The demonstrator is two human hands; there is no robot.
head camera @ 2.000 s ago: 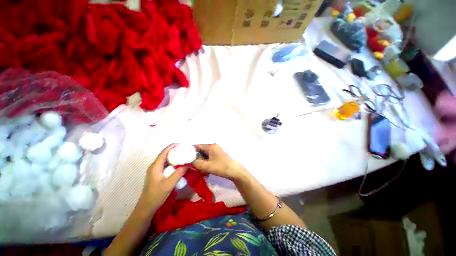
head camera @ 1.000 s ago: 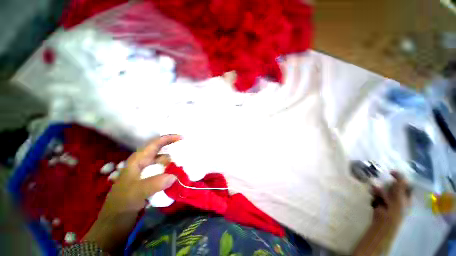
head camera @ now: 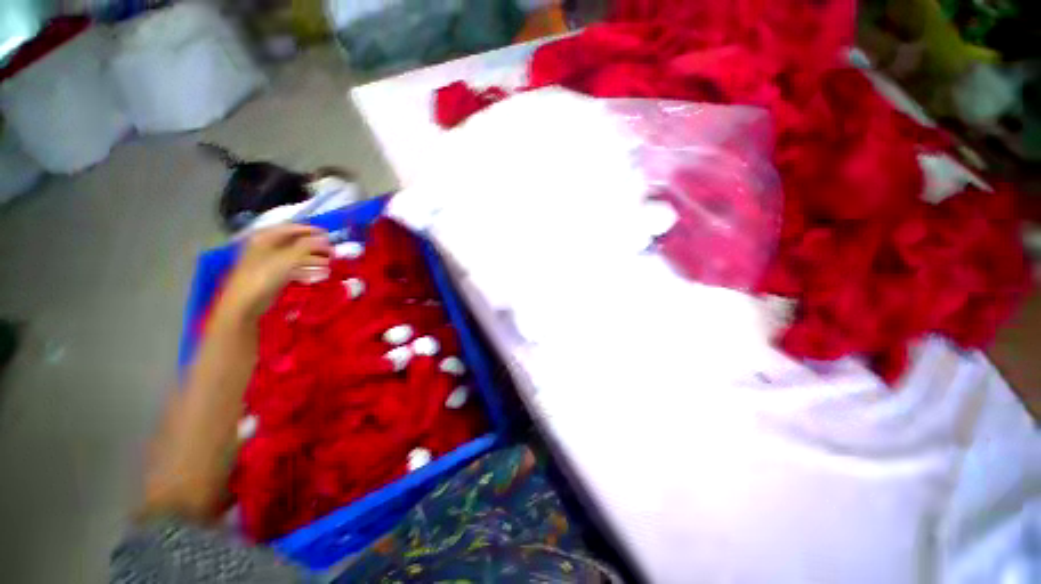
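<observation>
My left hand [head camera: 276,268] is over the far left part of the blue plastic crate [head camera: 465,331], beside the table. Its fingers are blurred and bent over the contents, and I cannot tell whether they grip anything. Red plush pieces [head camera: 331,388] with several small white balls [head camera: 397,334] fill the crate. My right hand is not in view.
The white-covered table [head camera: 708,456] is right of the crate. An overexposed clear bag [head camera: 731,217] lies at its far end, beside a heap of red plush [head camera: 902,251]. A dark object [head camera: 260,192] is behind the crate. White sacks [head camera: 183,69] stand on the floor at upper left.
The view has swung left to the crate. My left hand has moved from the lap and table edge to over the crate. My right hand has left the picture.
</observation>
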